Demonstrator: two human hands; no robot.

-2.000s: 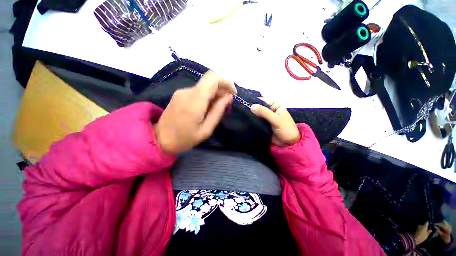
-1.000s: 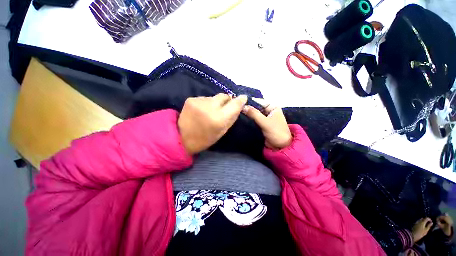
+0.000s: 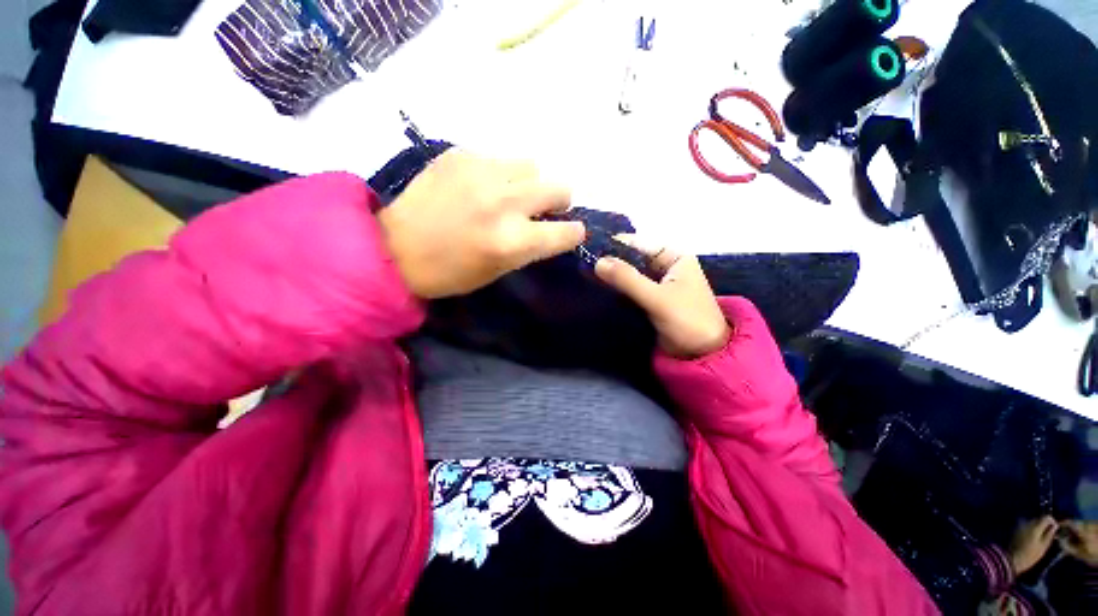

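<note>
The black garment piece (image 3: pixel 518 301) lies across my lap and up over the table's front edge. A short stretch of the silvery chain trim (image 3: pixel 586 254) shows between my hands; the rest of it is mostly covered by my left hand. My left hand (image 3: pixel 482 225) is at the cloth edge, back of the hand up, with fingertips bent in; whether it pinches the cloth or a needle cannot be made out. My right hand (image 3: pixel 674 301) pinches the cloth edge just right of it, thumb on top. No needle or thread is visible.
Red-handled scissors (image 3: pixel 744 142), thread cones (image 3: pixel 846 87) and a black handbag (image 3: pixel 1005 144) lie on the white table (image 3: pixel 518 108) at right. Snips (image 3: pixel 645 34), yellow handles (image 3: pixel 538 27) and a striped pouch (image 3: pixel 325 48) lie at the back. Another person's hands (image 3: pixel 1033 542) show lower right.
My left hand and sleeve have moved up and left over the cloth, covering much of the trim. My right hand still holds the cloth edge, shifted slightly right.
</note>
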